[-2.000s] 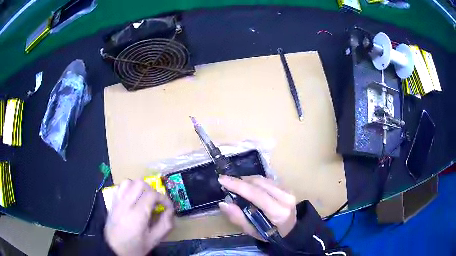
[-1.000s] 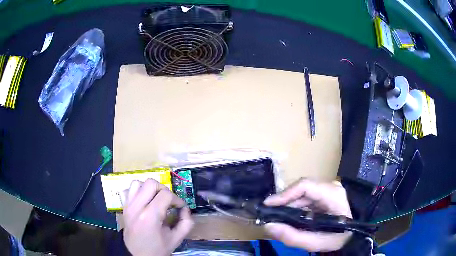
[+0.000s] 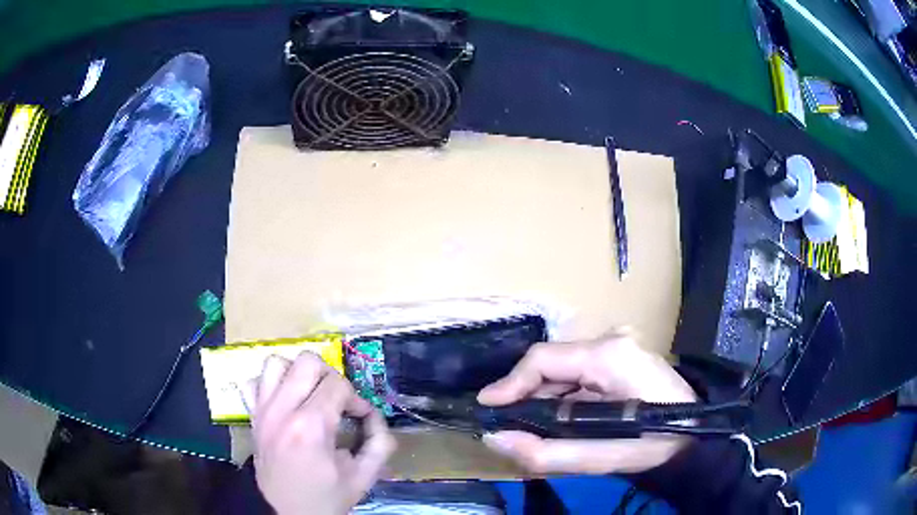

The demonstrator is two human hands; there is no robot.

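Note:
A black housing (image 3: 468,354) lies on bubble wrap (image 3: 442,312) on the cardboard sheet (image 3: 442,221), with a green circuit board (image 3: 369,374) at its left end. A silver-white battery pack (image 3: 229,377) with yellow edges lies left of the board, a thin red wire between them. My left hand (image 3: 317,433) is over the battery's lower right part, fingers bent; what its fingertips pinch is hidden. My right hand (image 3: 593,402) holds the soldering iron (image 3: 593,414) level, its tip at the lower edge of the board.
A fan (image 3: 377,96) stands behind the cardboard. A slim dark stick (image 3: 616,206) lies at its right. The solder feeder (image 3: 759,272) with a white spool (image 3: 794,188) stands right. At left lie a bubble wrap bag (image 3: 146,151), a small green board (image 3: 209,308) and stacked batteries (image 3: 18,156).
The iron has swung from pointing away over the cardboard to pointing left, and its tip has come down to the board's lower edge. My left hand stays by the battery. The head view has shifted.

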